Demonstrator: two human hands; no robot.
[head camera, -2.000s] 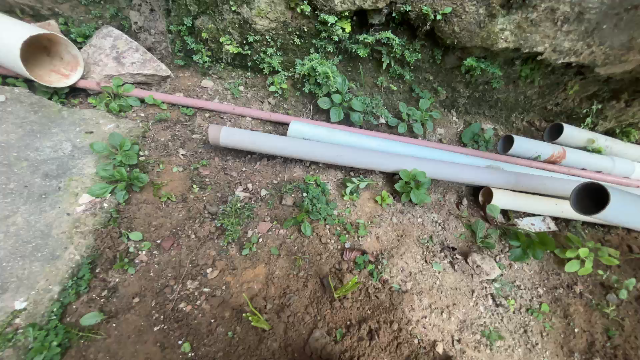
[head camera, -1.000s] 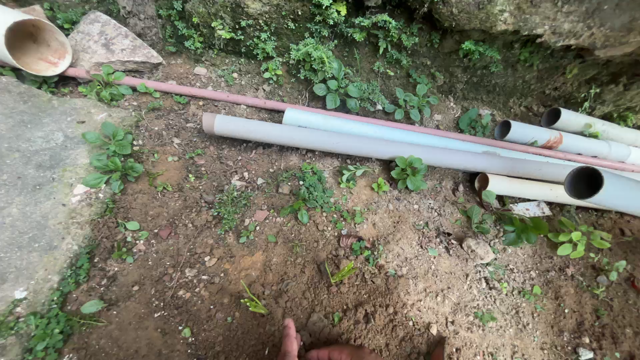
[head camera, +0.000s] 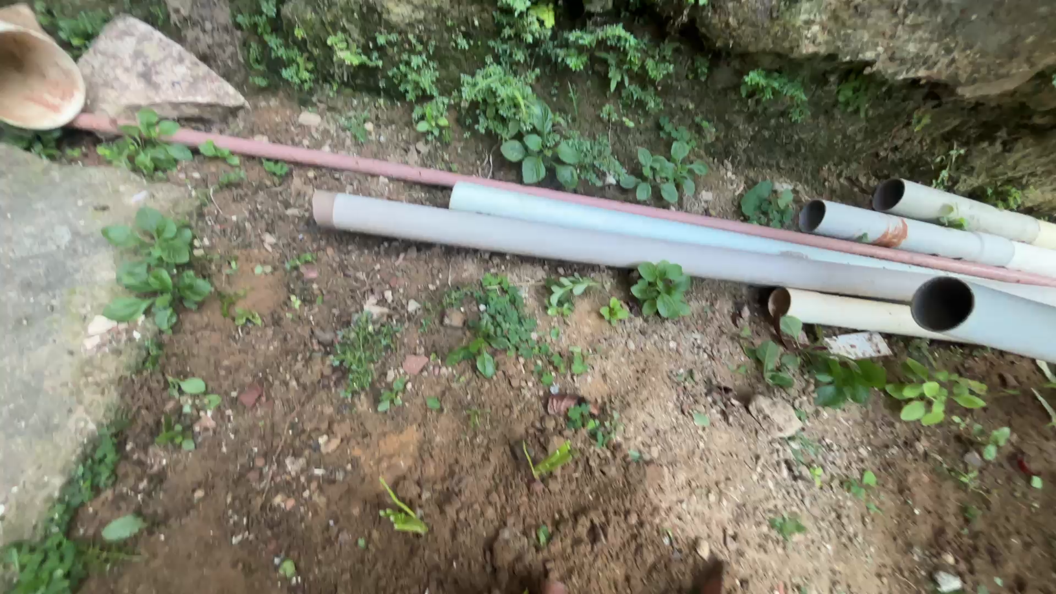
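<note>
At the bottom edge, a tiny reddish tip that looks like part of my left hand (head camera: 554, 587) shows over brown soil (head camera: 462, 495). A darker blurred tip, seemingly of my right hand (head camera: 709, 576), stands further right. The rest of both hands is out of frame, so what they hold or touch cannot be told. Nearest above them, a light-green cut sprig (head camera: 551, 460) lies on the soil, with a second green sprig (head camera: 403, 518) to its left. Small leafy weeds (head camera: 503, 318) grow between these and a long grey plastic pipe (head camera: 528, 235).
A pale blue pipe (head camera: 577, 208) and a thin pink pipe (head camera: 363, 163) run behind the grey one. Several open-ended pipes (head camera: 982, 305) lie at right. A concrete slab (head camera: 66, 289) borders the left; a pointed stone (head camera: 153, 70) and a wide pipe end (head camera: 37, 78) stand upper left. Mossy rock (head camera: 907, 41) rises behind.
Parts of the hands showed at the bottom edge one second ago; now only small tips remain there. Two seconds ago no hand was in view. The pipes and sprigs lie as before.
</note>
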